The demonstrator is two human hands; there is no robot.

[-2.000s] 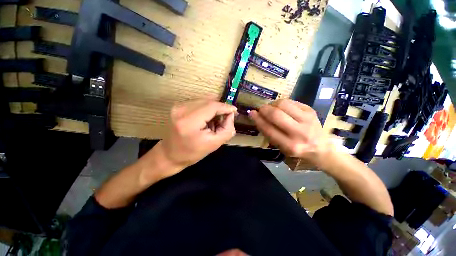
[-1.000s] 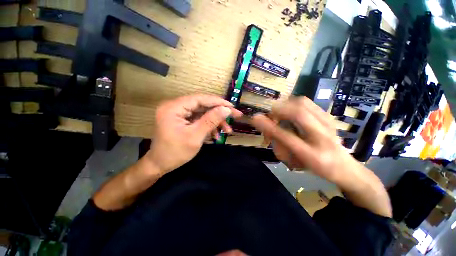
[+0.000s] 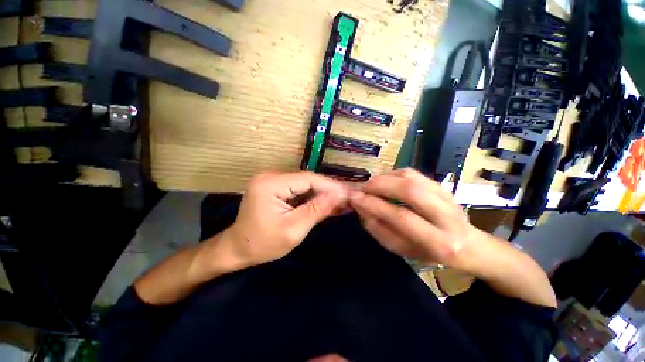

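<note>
An open comb-shaped housing (image 3: 311,134) lies on the light wooden board, its spine running away from me and its arms pointing right. A green circuit board (image 3: 331,90) runs along the spine, and thin reddish wires show in the arms. My left hand (image 3: 286,215) and my right hand (image 3: 410,215) meet at the near end of the housing, fingertips pinched together. What they pinch is too small and too covered to tell.
Large black comb units (image 3: 106,53) lie at the left, one with a metal USB-like connector (image 3: 123,116). At the right are a black box with a white label (image 3: 452,138), a thick black cylinder (image 3: 541,185) and piled black housings (image 3: 520,78). The wooden board's (image 3: 212,155) near edge is close.
Both hands have moved a little nearer to me, and their fingertips have come together. The third arm of the housing is now uncovered. The view has shifted slightly.
</note>
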